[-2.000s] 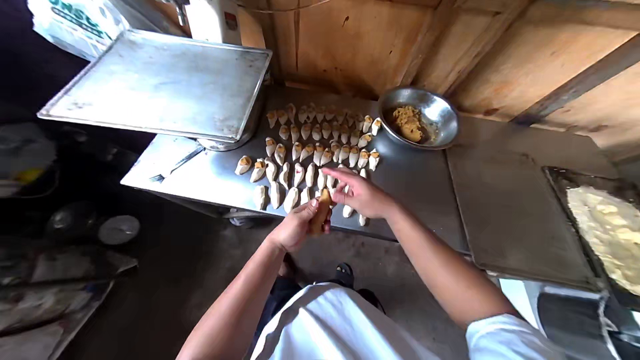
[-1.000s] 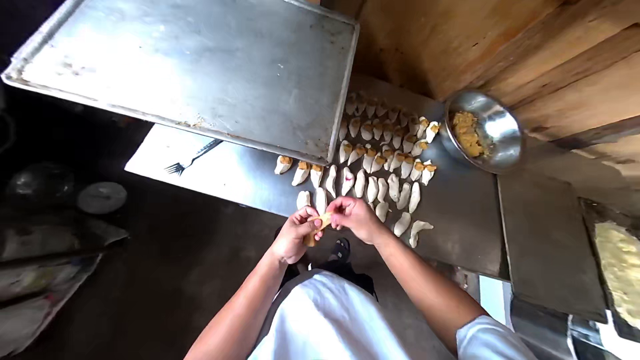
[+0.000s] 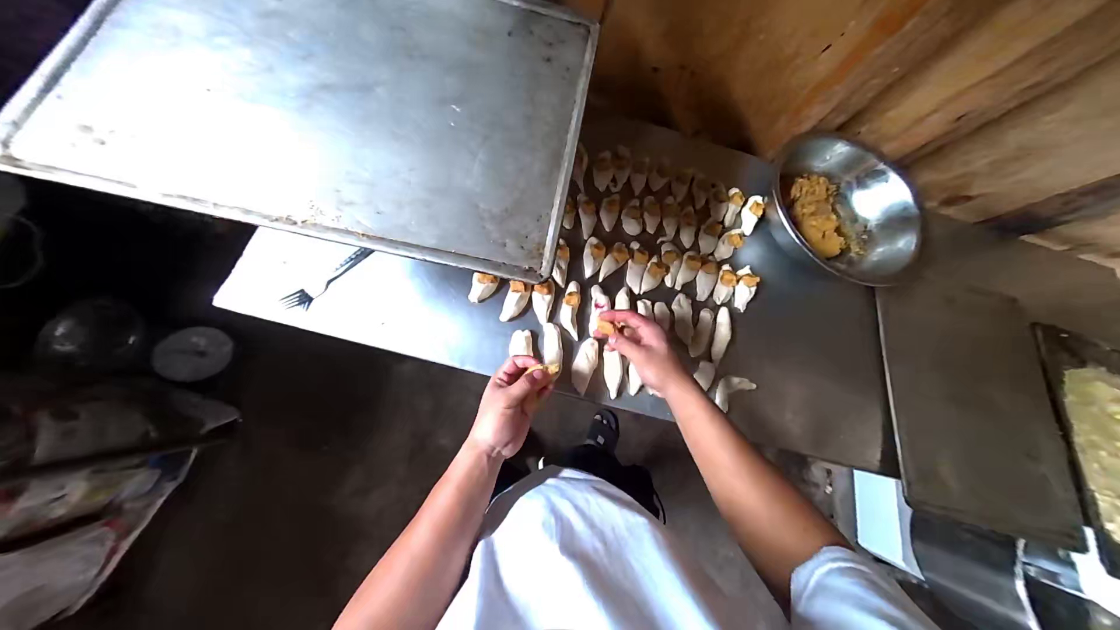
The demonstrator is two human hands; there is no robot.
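Note:
My left hand (image 3: 510,400), near the front edge of the metal table, pinches a piece of orange-yellow filling (image 3: 548,369). My right hand (image 3: 644,348) is over the dough pieces and holds a smaller lump of the filling (image 3: 605,327) between its fingertips, close above one dough piece. Rows of elongated pale dough pieces (image 3: 584,366) lie on the table. Those in the back rows carry a dab of filling at one end; most in the two front rows are bare. At the back right a steel bowl (image 3: 905,238) contains more filling (image 3: 817,214).
A large metal baking tray (image 3: 350,114) stands raised at the left and overhangs some of the table. A fork (image 3: 327,279) lies by the table's left front edge. Dark flat metal sheets (image 3: 971,394) are at the right, beside a tray with a pale yellow mass (image 3: 1094,411). A wooden wall (image 3: 700,79) rises behind.
My hands were together at the filling and are now apart, the right one reaching over the dough pieces with a lump. The view has shifted since two seconds ago.

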